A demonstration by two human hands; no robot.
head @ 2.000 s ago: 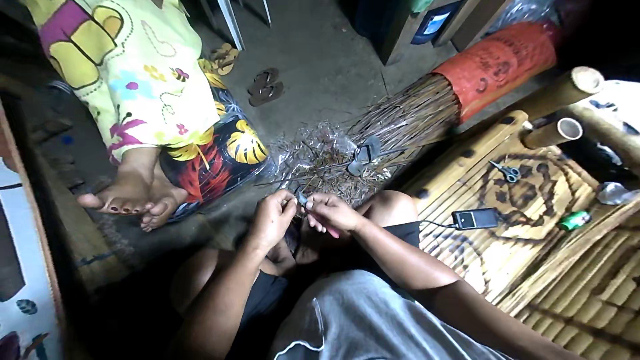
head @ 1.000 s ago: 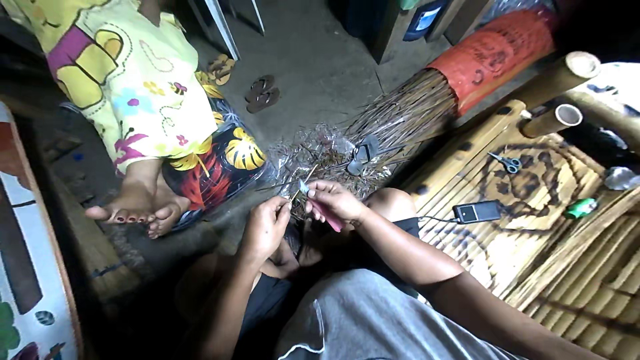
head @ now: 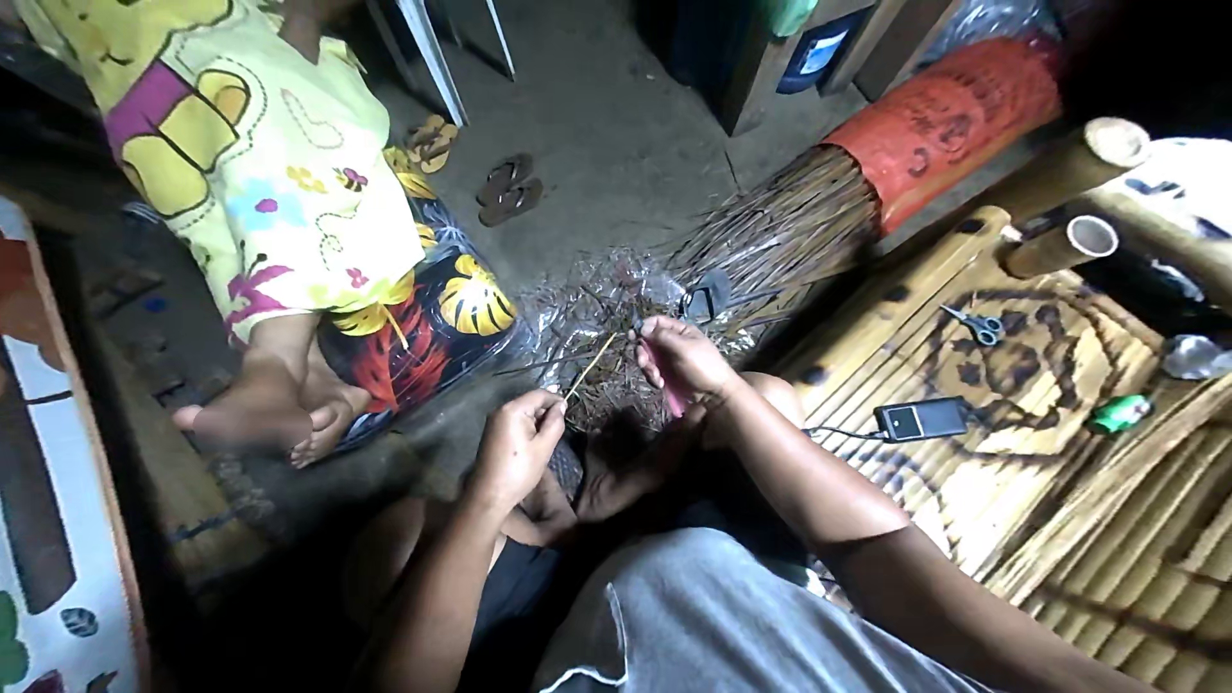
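Note:
My left hand pinches the lower end of a thin pale strip, which slants up and to the right. My right hand, a little higher and to the right, is closed on a small tool with a pink handle, probably a knife; its kind is not clear. A small grey part of it shows at the fingertips. Below and beyond both hands, a heap of dark plant scraps lies on clear plastic.
A bundle of thin sticks in a red sack lies beyond. On the bamboo bench at right are scissors, a black device with a cable and a green item. Another person's feet are at left.
My hands have moved apart, the left one down and to the left. The pale strip now shows plainly between them.

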